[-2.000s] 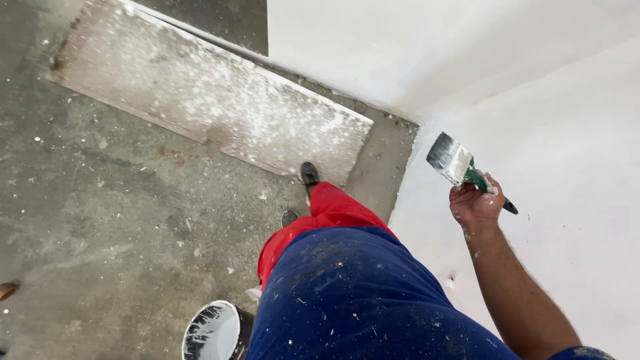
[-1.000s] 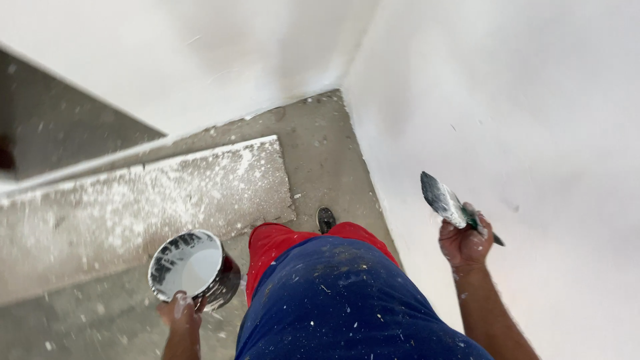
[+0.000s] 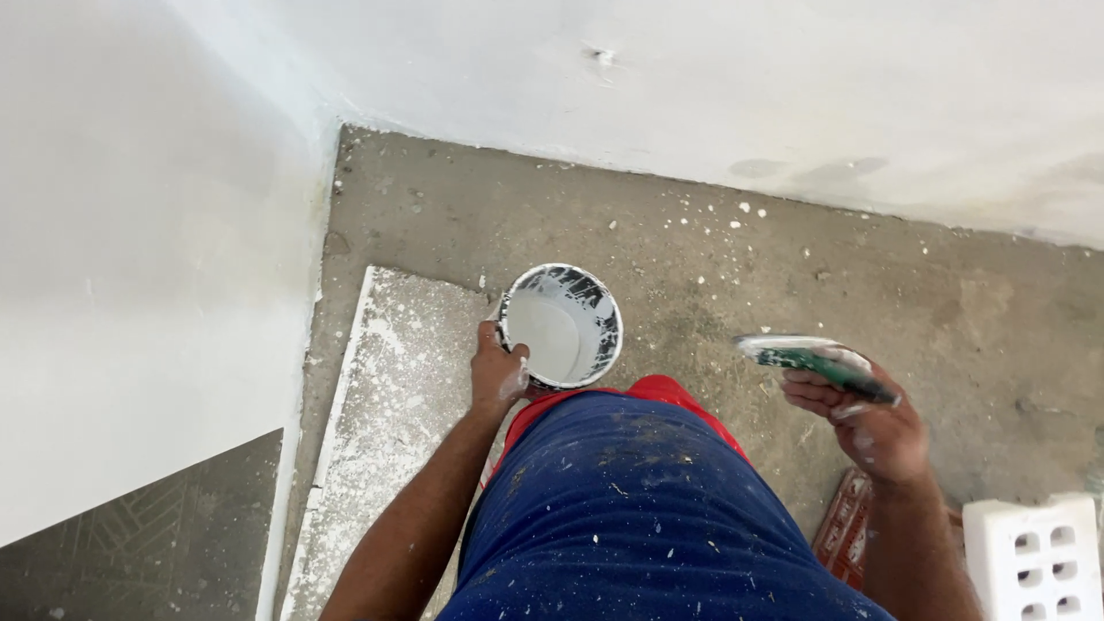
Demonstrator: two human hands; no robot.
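My left hand grips the rim of a round black bucket, thumb over its edge. White paint lies in the bucket, and its inner wall is streaked with white. To the right, my right hand holds a paintbrush with a green and black handle, seen nearly edge-on and slightly blurred. The brush is apart from the bucket, over the concrete floor.
White walls meet at a corner ahead on the left. A paint-spattered board lies on the concrete floor. At the lower right are a white block with square holes and a reddish brick.
The view has turned a lot. The bucket, earlier low beside my body with no hand seen on it, is now held up in my left hand. The brush remains in my right hand.
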